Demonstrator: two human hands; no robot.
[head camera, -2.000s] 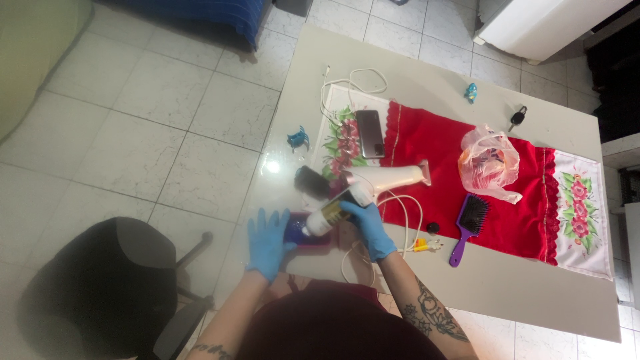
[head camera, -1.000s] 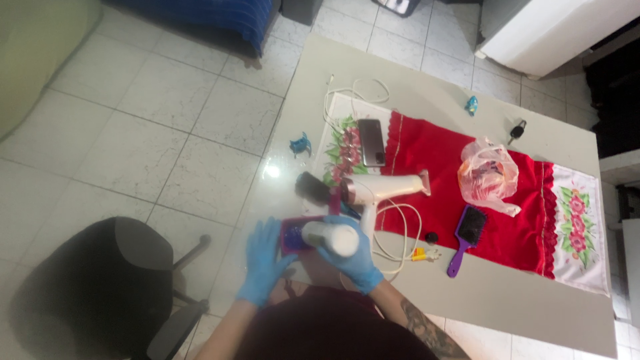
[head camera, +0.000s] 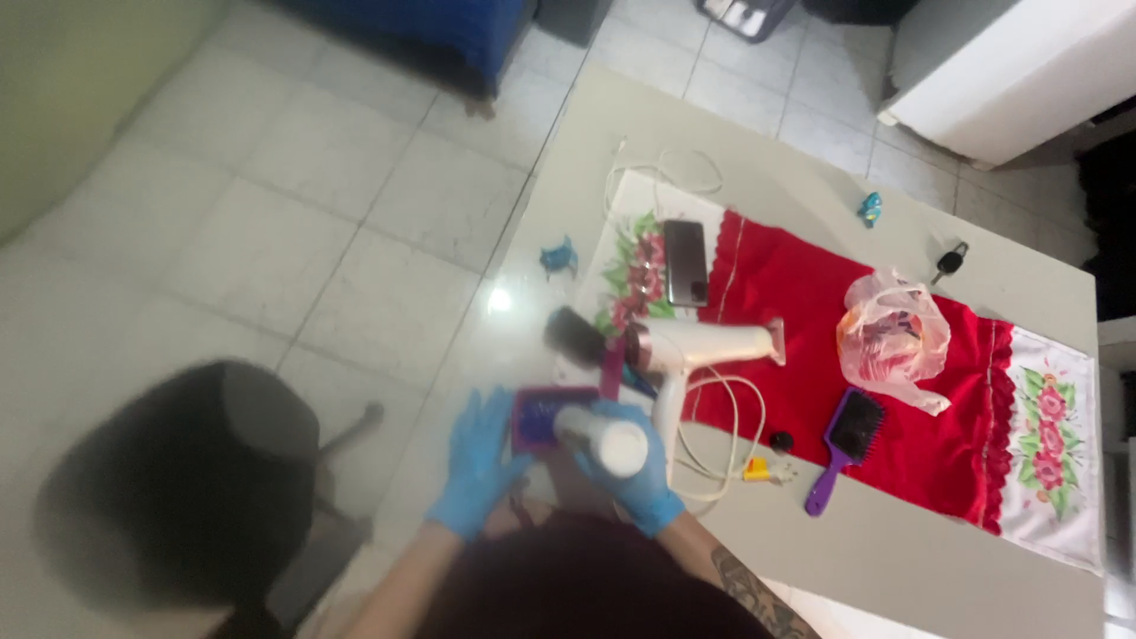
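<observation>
Both my hands wear blue gloves. My right hand (head camera: 635, 470) grips a bottle (head camera: 617, 444) with a white end facing up, tilted over a purple-rimmed tray (head camera: 525, 422) that looks dark blue inside. Beside the tray's left edge, my left hand (head camera: 481, 457) has its fingers apart; whether it touches the rim is unclear. A white hair dryer (head camera: 701, 344) lies just beyond my right hand, its cord looped on the table. Above the tray is a dark-bristled round brush (head camera: 575, 335), blurred.
On the table (head camera: 568, 182) lie a red-and-white floral runner (head camera: 781, 266), a phone (head camera: 686, 264), a plastic bag (head camera: 892, 337), a purple paddle brush (head camera: 848, 439), blue hair clips (head camera: 558, 257) and a yellow-and-white plug (head camera: 759, 470). A black chair (head camera: 195, 488) stands at the left.
The bottle, held slanted across the tray two seconds ago, has turned so that its white end faces up toward the camera. My left hand stays beside the tray.
</observation>
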